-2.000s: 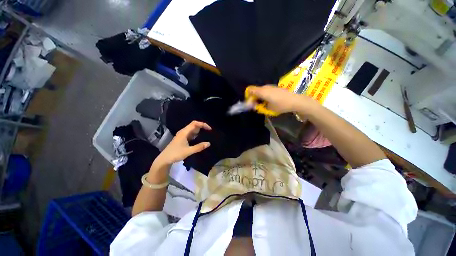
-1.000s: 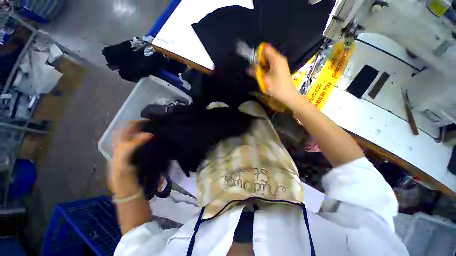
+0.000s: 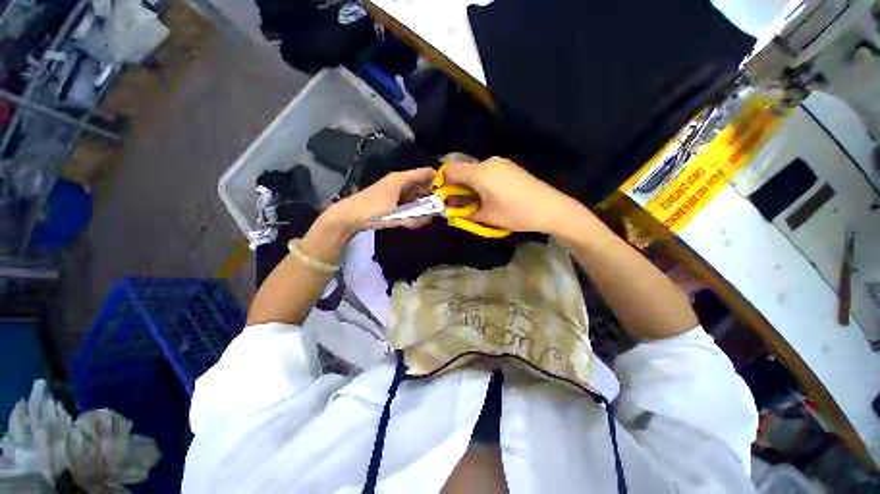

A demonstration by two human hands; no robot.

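Observation:
My right hand (image 3: 497, 193) holds scissors with yellow handles (image 3: 468, 220); their silver blades point left across my left hand (image 3: 381, 201). My left hand is close beside my right, above my lap, with bent fingers; the blades partly cover it, and whether it grips fabric is unclear. Black fabric (image 3: 434, 259) lies on my lap over the checked apron, under both hands. A large black fabric piece (image 3: 598, 82) lies on the white table (image 3: 434, 34) and hangs over its edge towards me.
A pale tub (image 3: 234, 178) with tied dark bundles (image 3: 289, 188) stands front left. A blue crate (image 3: 159, 323) is at lower left, beside crumpled off-white scrap (image 3: 82, 449). At right, yellow warning tape (image 3: 719, 174), a dark pad (image 3: 783, 188) and a thin tool (image 3: 846, 280) are on the table.
My left hand has come in from the left beside my right hand. My right hand has brought the scissors down from the table-side fabric to above my lap. The view has shifted.

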